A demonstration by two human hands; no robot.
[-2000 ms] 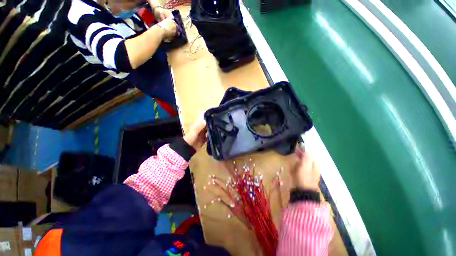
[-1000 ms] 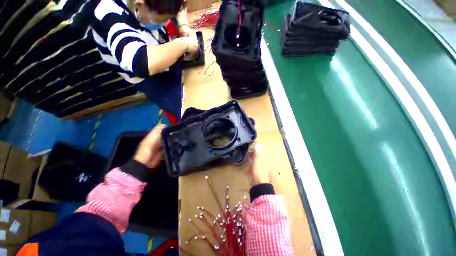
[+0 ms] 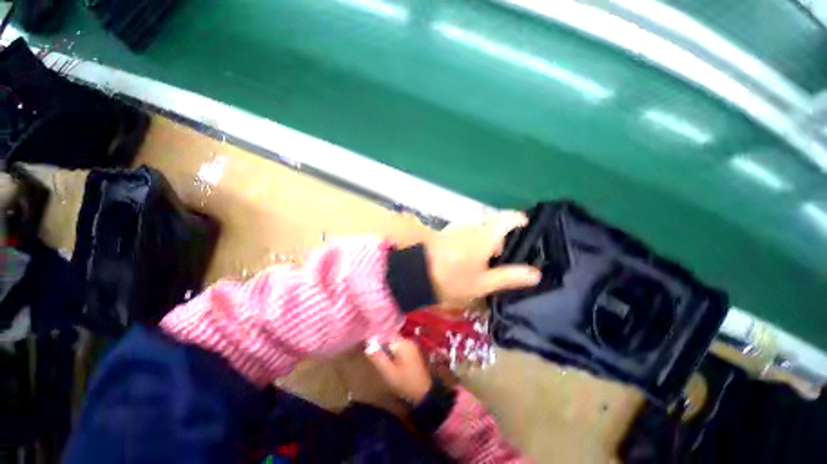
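Observation:
My left hand [image 3: 467, 263] reaches across to the right and grips the near end of a black plastic housing [image 3: 580, 317], thumb on top. The housing lies tilted over the bench edge and pale conveyor rail, its large round opening towards the far end. Whether another shell is under it I cannot tell. My right hand [image 3: 403, 370] is lower, beside the red wire bundle [image 3: 444, 333], partly below my left sleeve. Its fingertips are closed on a small white item [image 3: 373, 346], blurred. The bundle's white ends show between my hands and the housing.
Black housings [image 3: 113, 245] stand at the left of the tan bench [image 3: 263, 199]. More black shells [image 3: 762, 421] are at the lower right. The green conveyor [image 3: 363, 109] runs behind a pale rail, with dark shells [image 3: 136, 18] at the upper left.
The view has swung to the right. My left hand has moved from the bench's left side to a housing at the right. My right hand has drawn back beside the wires.

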